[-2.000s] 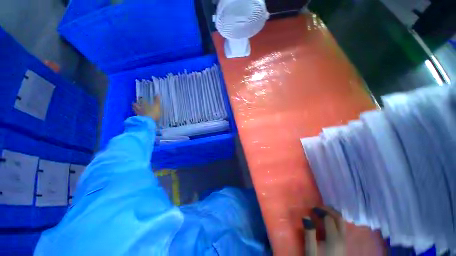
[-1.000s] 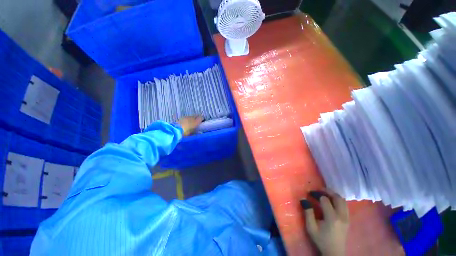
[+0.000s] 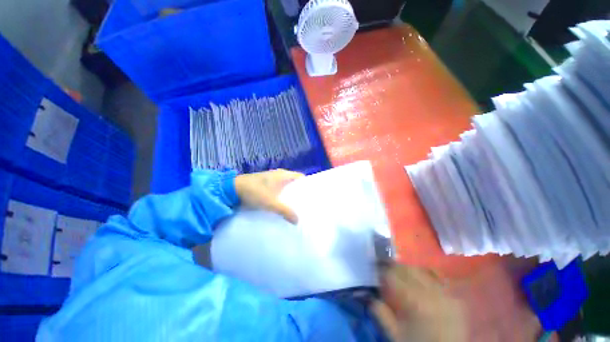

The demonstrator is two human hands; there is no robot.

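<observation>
A white foam sleeve (image 3: 321,234), sheet-like, is held at a slant over the near edge of the orange mat. My left hand (image 3: 271,190) grips its upper left part, thumb on top. My right hand (image 3: 421,300) is blurred at its lower right corner, beside a small dark part; whether it grips the sleeve I cannot tell. A blue crate (image 3: 174,143) at the left holds a row of upright white sleeved panels (image 3: 247,130). A tall fanned stack of white sleeves (image 3: 515,174) stands on the right of the mat.
A white desk fan (image 3: 326,30) stands at the far end of the orange mat (image 3: 374,87). Another blue crate (image 3: 190,47) is behind the first. Labelled blue crates (image 3: 100,160) are at far left. A small blue bin (image 3: 558,290) is at the lower right.
My left hand has left the crate and come right with a white sleeve, which was lying at the crate's front. My right hand has moved from the mat to the sleeve's corner.
</observation>
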